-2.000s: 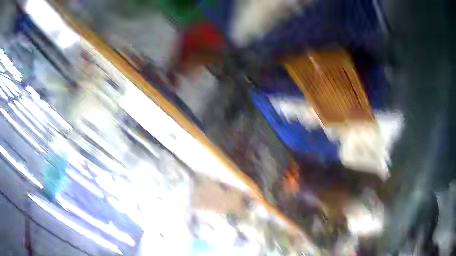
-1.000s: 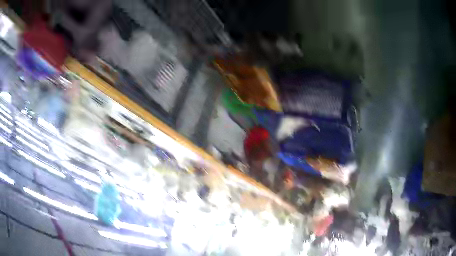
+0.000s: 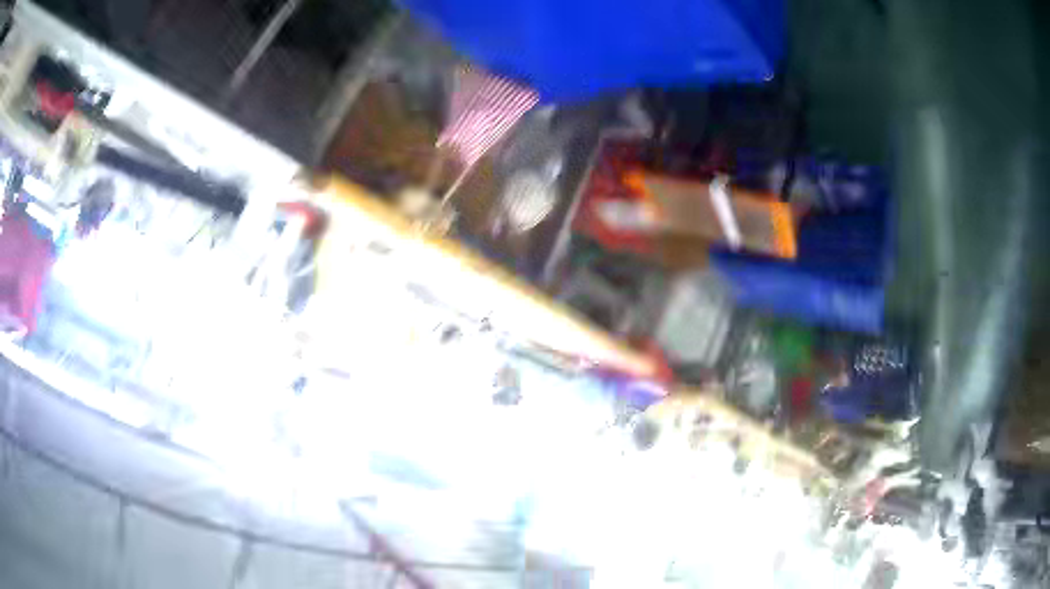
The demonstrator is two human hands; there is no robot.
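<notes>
No hand shows in the view, which is tilted sideways and blurred. A long pale table with an orange-brown edge (image 3: 495, 276) runs from the upper left to the lower right. Nearest beside it, a bright blue crate (image 3: 622, 44) is cut off by the top edge. A striped pinkish-white cloth (image 3: 488, 113) lies or hangs below that crate. Further along are more blue crates (image 3: 806, 288) with an orange-brown piece (image 3: 720, 216) at them. What the dark shapes between them are, I cannot tell.
The green floor (image 3: 967, 207) runs down the right side as an aisle. A brown box (image 3: 1031, 403) is at the far right edge. Dark shapes, perhaps machines, stand on the table at the left. Glare washes out the middle. The ceiling (image 3: 69, 495) fills the lower left.
The view has shifted along the table row. A blue crate has come in at the top, and the green and red patches now lie lower and further right.
</notes>
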